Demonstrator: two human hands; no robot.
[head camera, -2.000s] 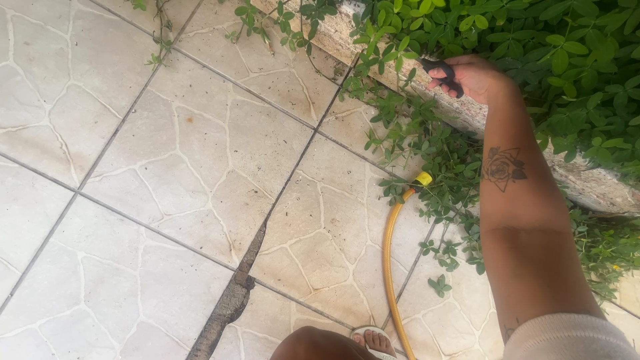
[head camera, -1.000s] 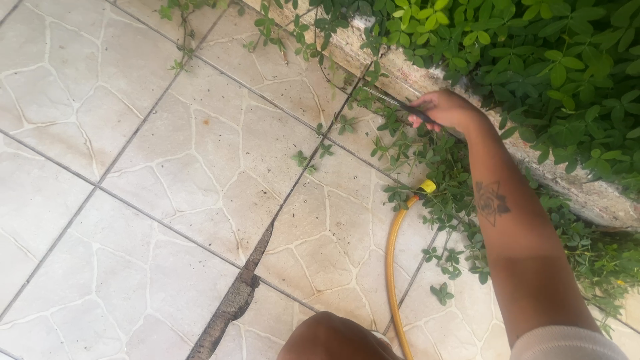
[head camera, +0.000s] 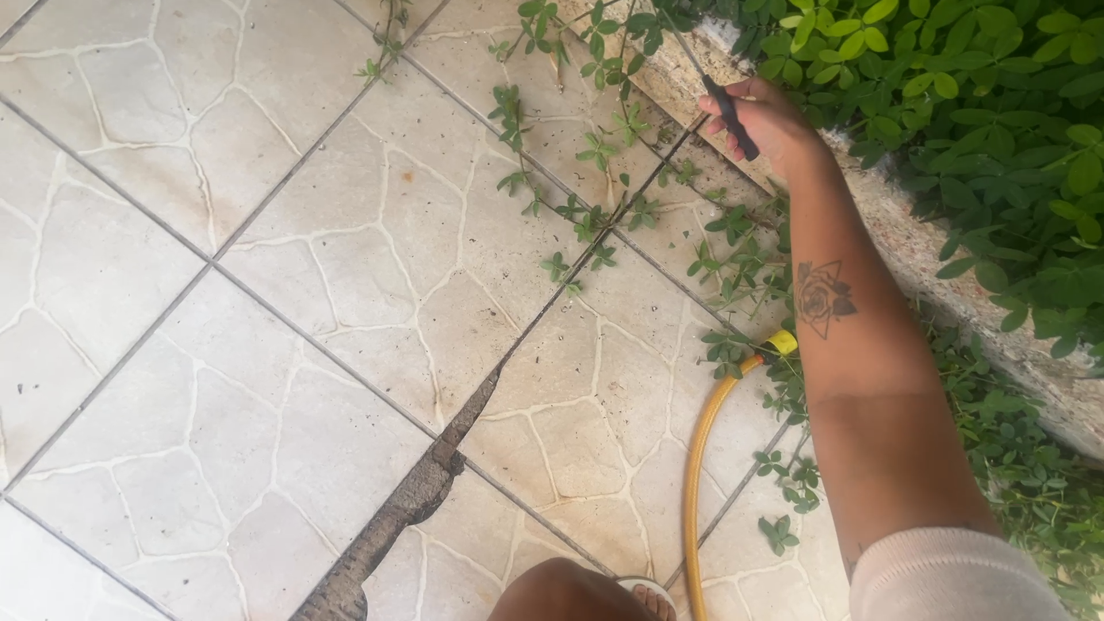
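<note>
My right hand (head camera: 763, 121) is closed around the dark handle of a long thin metal tool (head camera: 729, 116), at the low stone curb beside the greenery. The thin metal part points up and left, and its far end is lost among leaves at the top edge, so its kind cannot be told. Trailing green stems (head camera: 595, 220) lie across the tiles to the left of and below the hand. Dense leafy plants (head camera: 992, 129) grow behind the curb (head camera: 992, 345). My left hand is out of view.
A yellow hose (head camera: 697, 483) with a bright yellow connector (head camera: 782, 341) curves over the pale floor tiles (head camera: 345, 388). A broken, dark gap (head camera: 414, 492) runs diagonally between tiles. My knee (head camera: 569, 595) and a sandalled foot (head camera: 649, 595) show at the bottom edge.
The tool pointed left along the curb's base a second ago and now points more steeply upward. More stems lie spread over the tiles than two seconds ago.
</note>
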